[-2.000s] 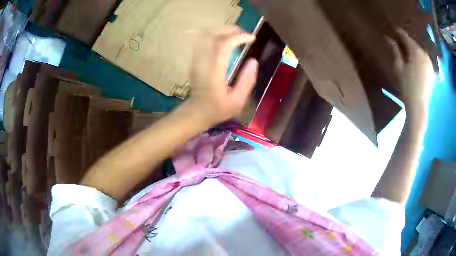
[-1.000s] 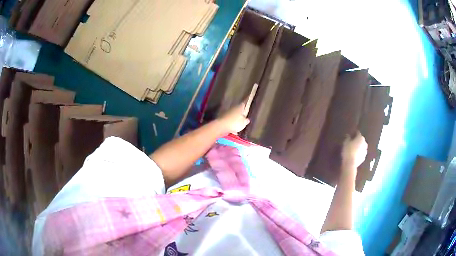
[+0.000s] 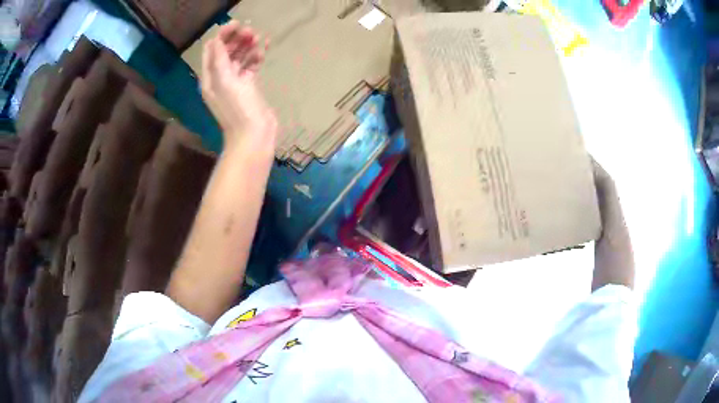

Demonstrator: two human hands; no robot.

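Note:
A brown carton (image 3: pixel 501 142) with dark printed text on its outer face stands in front of me, right of centre, its plain side turned left. My right forearm passes behind its right edge, and my right hand is hidden by it. My left hand (image 3: pixel 236 75) is raised, empty, with fingers loosely curled, over the left part of the flat box blanks (image 3: pixel 315 79). The blanks lie stacked with stepped, notched edges. A small white label (image 3: pixel 371 19) shows near their top edge.
Nested brown open boxes (image 3: pixel 102 181) stand in a row at left on the green table (image 3: pixel 276 205). Cardboard scraps (image 3: pixel 303 190) lie near the table edge. A red stool (image 3: pixel 365 206) shows beside and below the carton. A yellow object (image 3: pixel 561 31) is at upper right, over blue floor.
The row of open boxes seen at right is now covered by the printed carton face. My left hand has moved up and left, off the boxes. My right hand has gone behind the carton.

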